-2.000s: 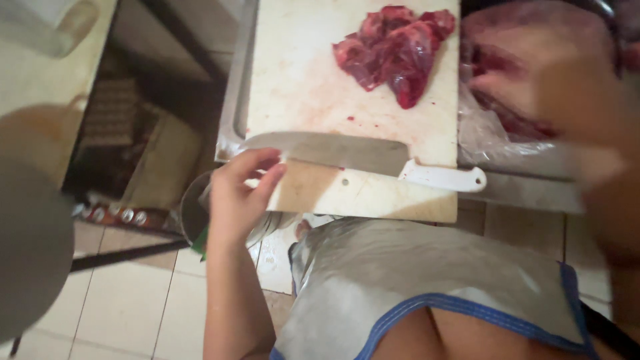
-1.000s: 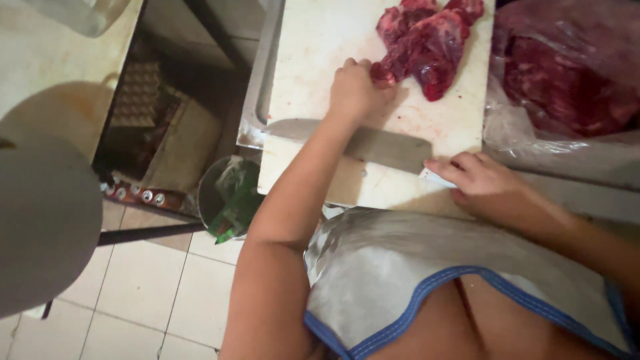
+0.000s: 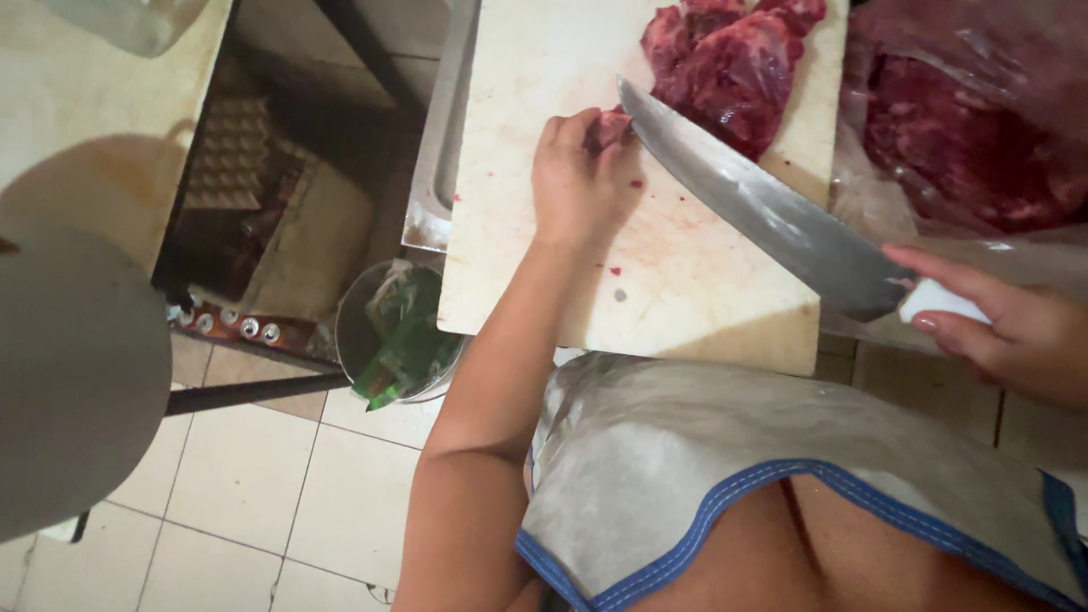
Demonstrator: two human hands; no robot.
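My left hand (image 3: 578, 174) grips a small piece of raw red meat (image 3: 610, 132) on the white cutting board (image 3: 544, 59). In my right hand (image 3: 990, 319), at the right, is the white handle of a large kitchen knife (image 3: 765, 204). Its broad blade slants up and left across the board, the tip beside the piece of meat at my left fingers. A larger chunk of raw meat (image 3: 731, 76) lies on the board just beyond the blade.
More raw meat (image 3: 960, 153) in clear plastic lies right of the board. A metal tray edge (image 3: 433, 204) shows at its left. Lower left stand a bin with green plastic (image 3: 399, 340), an egg tray (image 3: 229, 153), cans (image 3: 249, 327) and a round grey surface (image 3: 76, 382).
The knife lay flat on the board; my right hand has raised it and turned its tip toward the meat. My left hand has gone from beside the blade to the meat.
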